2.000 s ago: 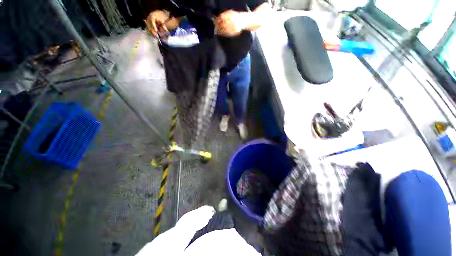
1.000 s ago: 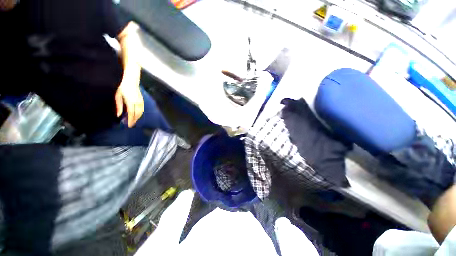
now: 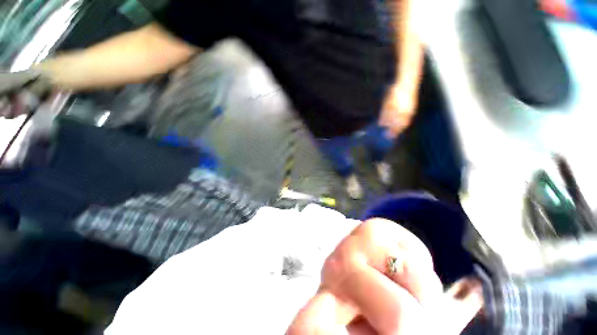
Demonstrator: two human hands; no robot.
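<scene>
A plaid garment (image 3: 533, 304) lies blurred at the table's lower right edge. A large hand, apparently my left hand (image 3: 373, 281), is low and right of centre before my white clothing. Its fingers are curled and a ring shows. What it holds, if anything, cannot be seen. A smaller patch of skin, perhaps my right hand (image 3: 466, 293), shows just right of it beside the plaid cloth, mostly hidden and blurred. The dark blue round tub (image 3: 419, 212) stands behind the hands, partly covered by them.
Another person in black (image 3: 327, 72) stands ahead, one arm stretched left. A checked garment with a dark upper part (image 3: 163, 219) hangs at the left. The white table (image 3: 484, 150) runs along the right, with a dark padded board (image 3: 530, 59). Floor tape (image 3: 290, 157) shows beyond.
The view has swung left. The tub, table and plaid garment now stand further right; the blue padded board has left view. A large hand has come in low. The person's arm reaches left.
</scene>
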